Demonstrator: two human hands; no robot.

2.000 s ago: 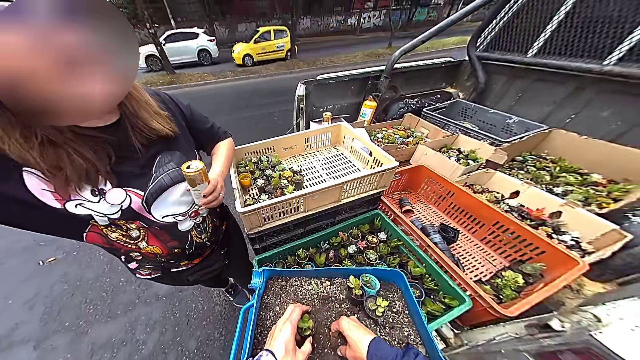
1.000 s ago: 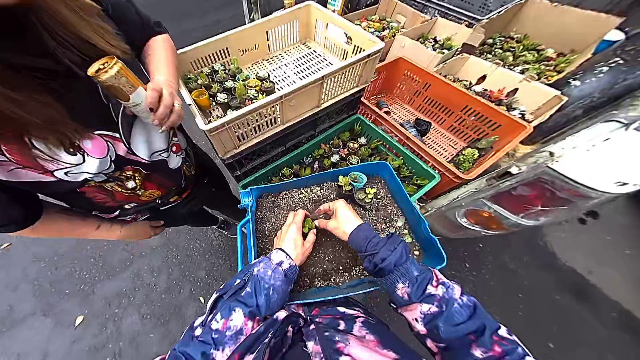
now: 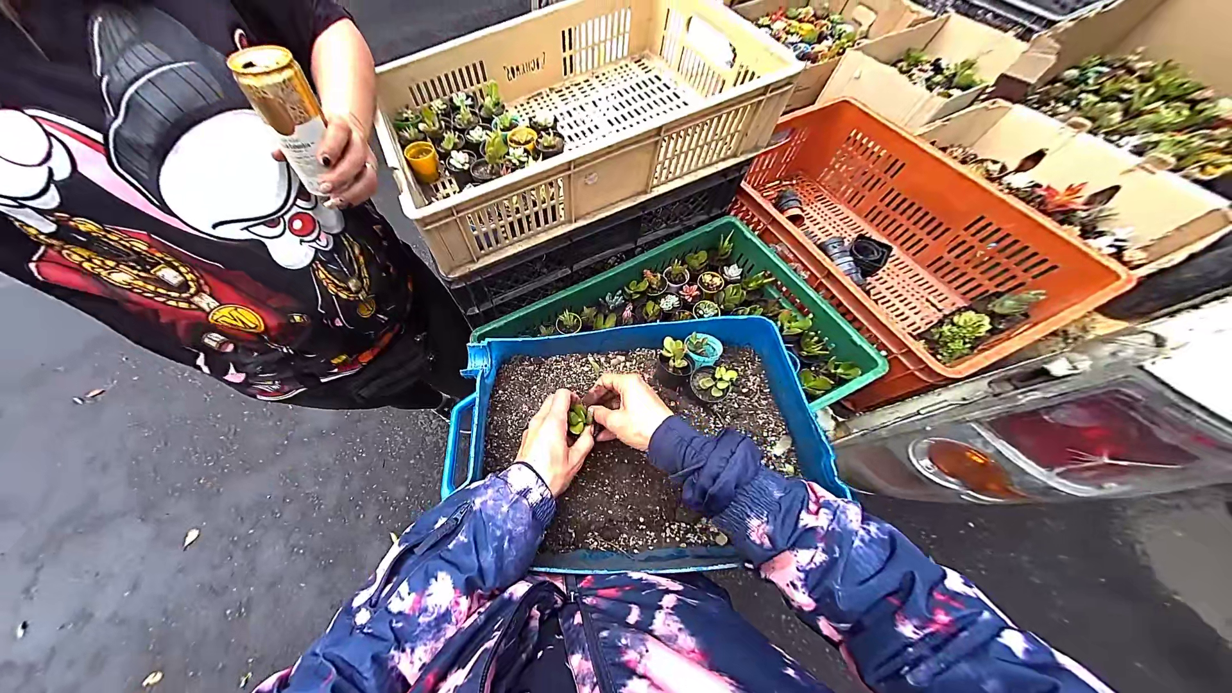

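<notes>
A small green succulent [image 3: 577,419] is between my two hands, low over the gritty soil [image 3: 626,491] in a blue plastic crate [image 3: 804,414]. My left hand [image 3: 553,443] holds it from the left, thumb and fingers around its base. From the right, my right hand [image 3: 628,412] touches it with bent fingers; whether a pot is under the leaves is hidden. Beyond my right hand, a potted succulent [image 3: 675,358], a turquoise pot [image 3: 705,348] and another potted succulent [image 3: 715,382] stand on the soil.
A green crate [image 3: 837,361] of succulents lies behind. Further back are a cream crate [image 3: 577,188], an orange crate [image 3: 1020,279] with dark pots [image 3: 857,258], and cardboard boxes [image 3: 1155,202] of plants. At left stands a person [image 3: 192,231] holding a can [image 3: 289,111]. A vehicle's tail light [image 3: 1088,438] is at right.
My hands, apart two seconds ago with the succulent at the left one, have come together around it. The view has tilted down.
</notes>
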